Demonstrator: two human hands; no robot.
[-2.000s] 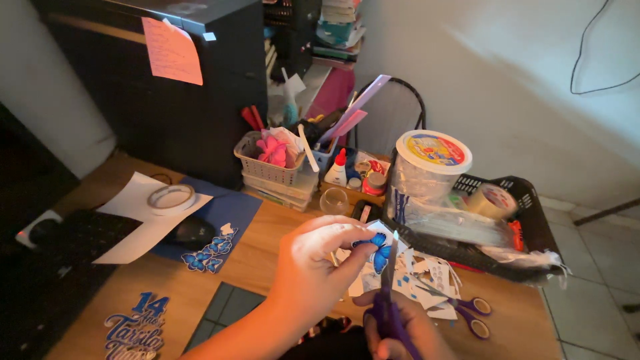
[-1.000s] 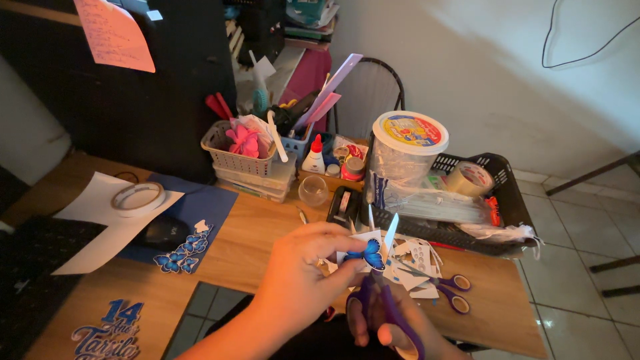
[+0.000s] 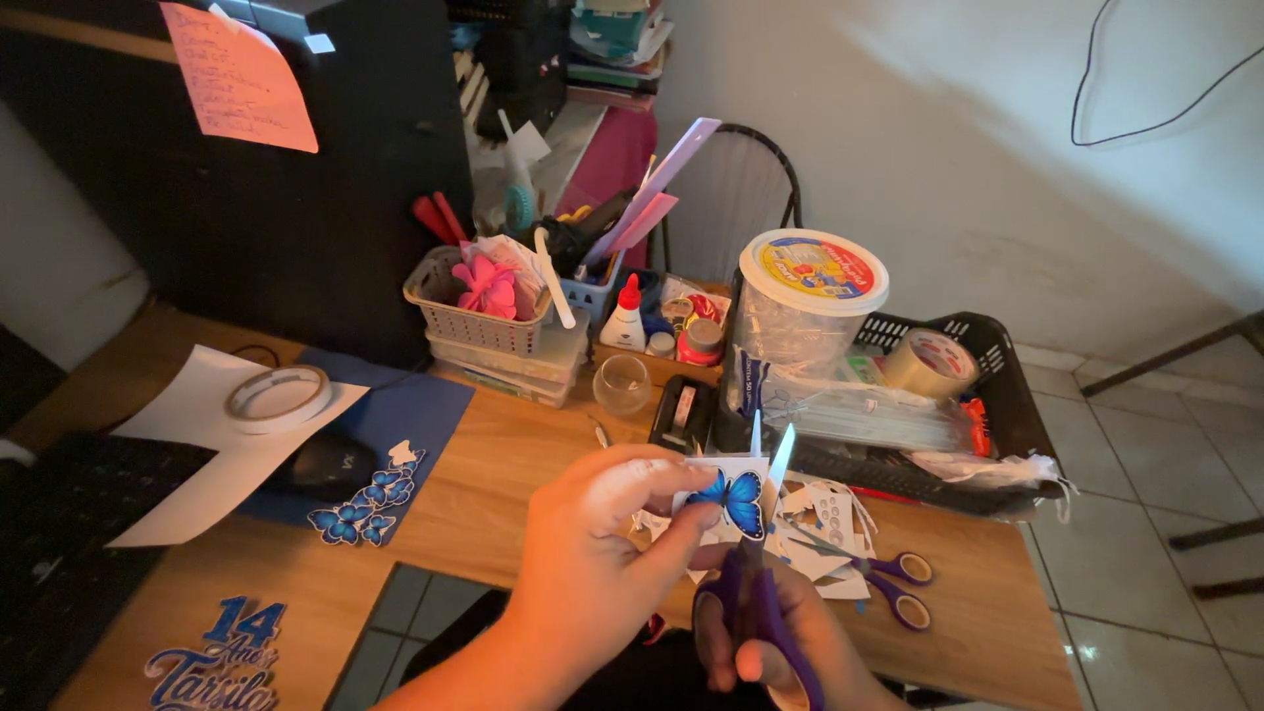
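Between the thumb and fingers of my left hand (image 3: pixel 622 533) is a paper cutout of a blue butterfly (image 3: pixel 736 502), with white paper around part of it. My right hand (image 3: pixel 780 622) holds purple-handled scissors (image 3: pixel 755 592), their blades pointing up and slightly apart at the butterfly's right edge. White paper scraps (image 3: pixel 815 533) lie on the desk behind the hands. A second pair of purple-handled scissors (image 3: pixel 894 583) rests partly on them. Several cut blue butterflies (image 3: pixel 365 504) lie at the left on a blue sheet.
A black plastic basket (image 3: pixel 1017 434) with a clear tub (image 3: pixel 805 326) and tape stands at the back right. Behind are a grey basket (image 3: pixel 474 331), a glue bottle (image 3: pixel 624 321) and a small glass bowl (image 3: pixel 622 385). White paper (image 3: pixel 188 425), a tape roll (image 3: pixel 278 395) and blue lettering (image 3: pixel 222 662) lie left.
The scissors in my right hand have their blades apart, and the butterfly in my left hand is turned more face-on. The view has shifted somewhat since the oldest frame.
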